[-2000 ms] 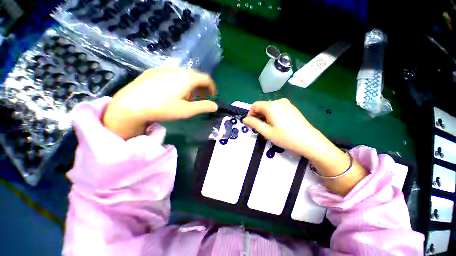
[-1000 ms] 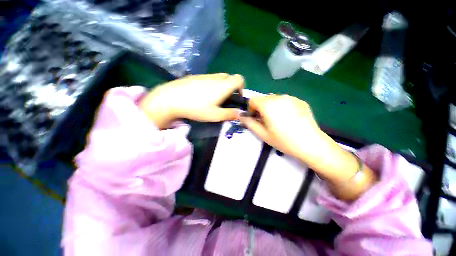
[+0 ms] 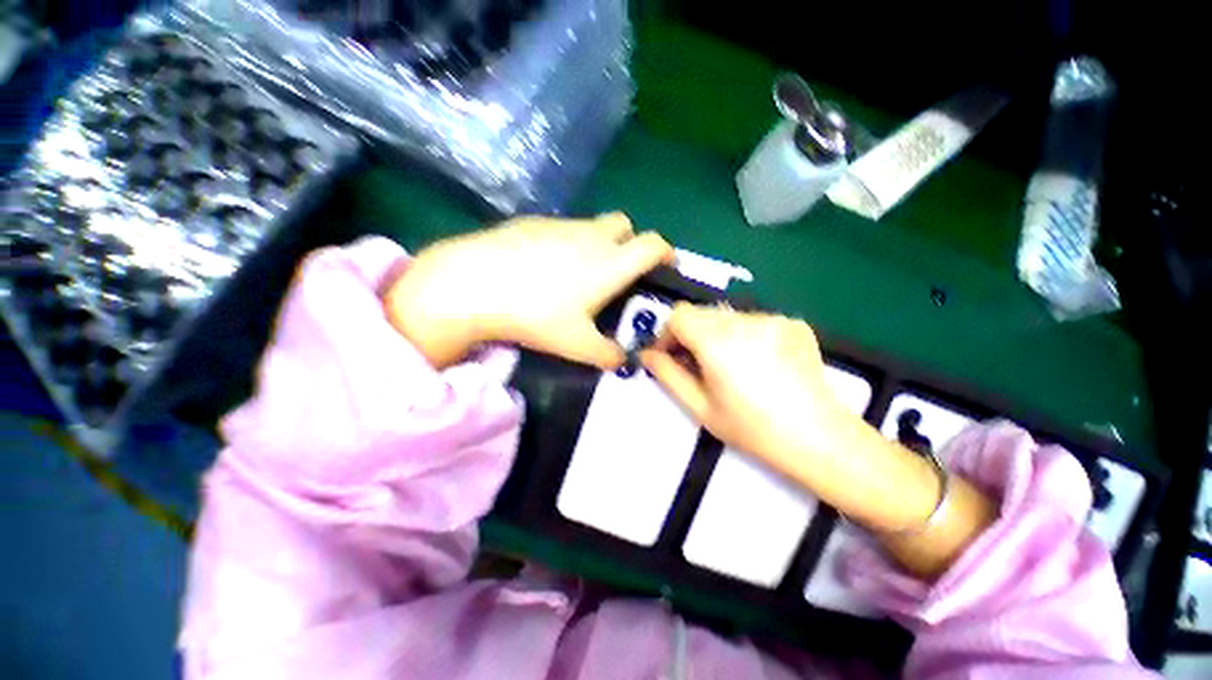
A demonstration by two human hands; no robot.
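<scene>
White phone back covers lie in a black carrier tray (image 3: 675,531). The leftmost cover (image 3: 627,458) has a black camera cluster (image 3: 643,324) at its top end. My left hand (image 3: 532,286) is at the cluster's left side, thumb and fingers apart around the cover's top corner; I cannot tell if it holds anything. My right hand (image 3: 744,379) has its fingertips pinched together at the cluster's right side; whether a small part is between them is hidden. My right forearm covers part of the neighbouring covers.
Bagged blister trays of black parts (image 3: 173,173) stand at the left. A translucent bottle (image 3: 787,173), a white strip (image 3: 917,153) and a bagged strip (image 3: 1063,226) lie at the back. A small white piece (image 3: 711,267) lies behind the tray. More covers (image 3: 1200,581) show at the right edge.
The lens sheet and dark piece seen near my fingers earlier no longer show there. My hands have moved slightly right and down in the picture, and the cluster is now partly visible between them.
</scene>
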